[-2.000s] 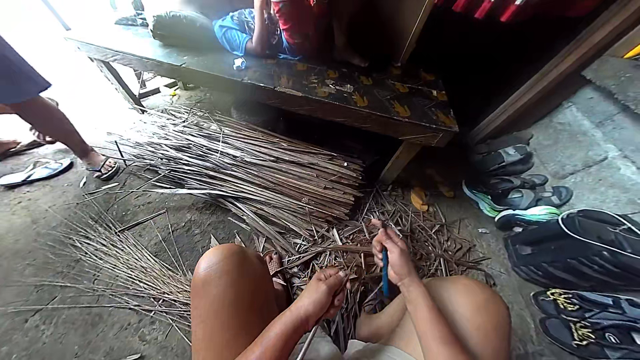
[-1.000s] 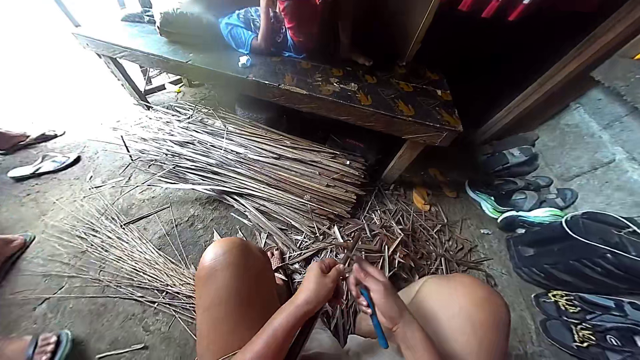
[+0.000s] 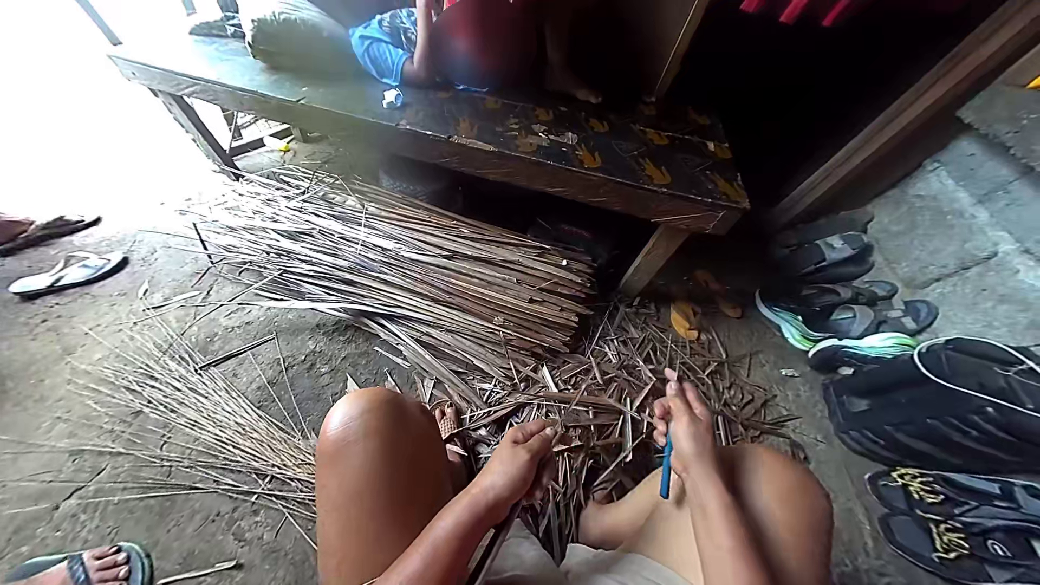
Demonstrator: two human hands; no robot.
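My left hand (image 3: 520, 463) is closed on a thin dry leaf strip, whose end runs down beneath my wrist toward my lap. To its right, my right hand (image 3: 685, 422) grips a tool with a blue handle (image 3: 666, 470); the blade is too blurred to make out. Under and in front of both hands lies a heap of short dry leaf scraps (image 3: 601, 390). Beyond it, a large bundle of long dry leaf strips (image 3: 439, 280) rests on the ground before the bench. Left of my knee is a spread of thin peeled leaf ribs (image 3: 219, 418).
A wooden bench (image 3: 569, 183) stands ahead, with a person in blue shorts (image 3: 382, 49) on it. Shoes (image 3: 861, 317) and a black bag (image 3: 934, 406) line the right side. A white flip-flop (image 3: 69, 274) lies left, and another person's sandaled foot (image 3: 106, 565) is at lower left.
My right hand has moved up and away from my left hand, still with the blue-handled tool. At the left, the other person's feet have shifted.
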